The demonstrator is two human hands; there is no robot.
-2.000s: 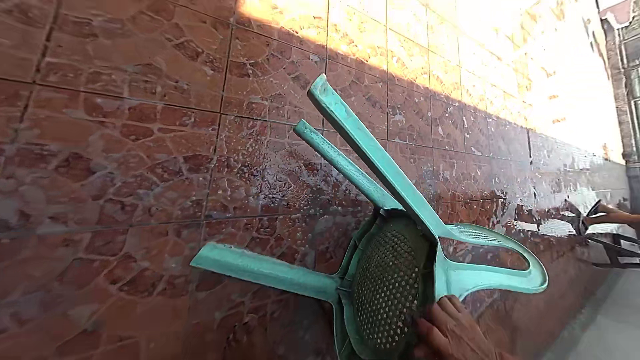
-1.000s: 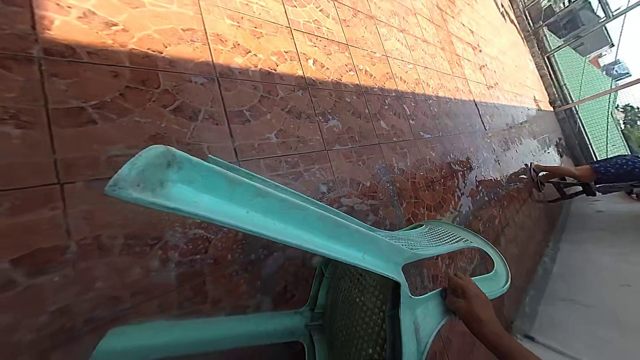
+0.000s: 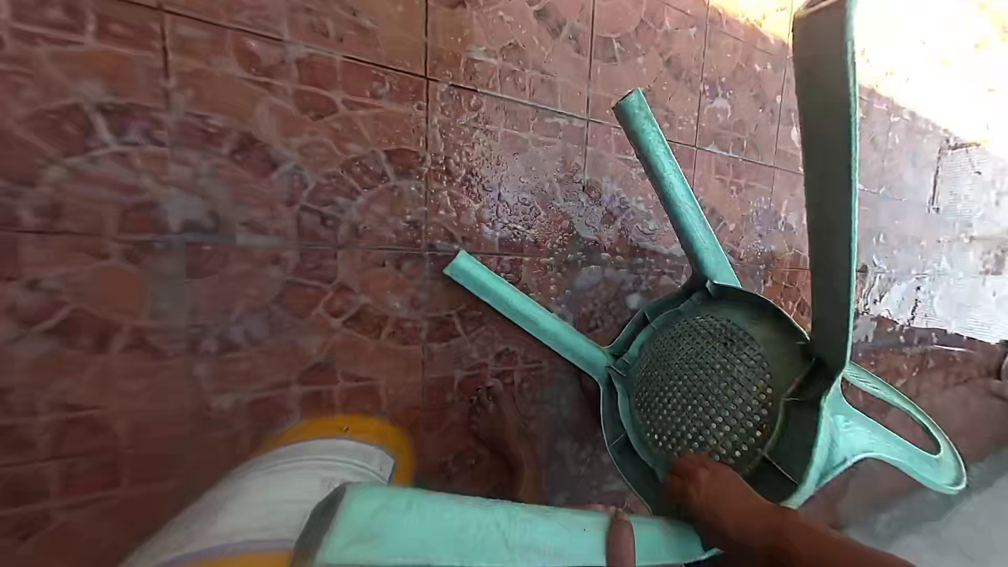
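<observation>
A green plastic chair (image 3: pixel 835 441) is tipped over, with the underside of its perforated seat and its splayed legs showing. My right hand (image 3: pixel 709 492) is against the seat's underside near the lower rim, its fingers bent; whether it holds something is hidden. Below it, a finger of my left hand (image 3: pixel 620 537) wraps over the lowest chair leg (image 3: pixel 472 524); the rest of that hand is out of sight. The open armrest loop (image 3: pixel 906 417) points to the lower right.
Wet, reddish patterned floor tiles (image 3: pixel 315 173) bear suds and water. A bare foot (image 3: pixel 508 433) is left of the seat. A rounded white and yellow item (image 3: pixel 315 465), its kind unclear, is at the lower left. Sunlit wet floor shows at the upper right.
The chair has turned, so its seat underside faces the view more fully. My right hand has gone from beside the armrest to the underside. My left hand's finger now shows on a leg.
</observation>
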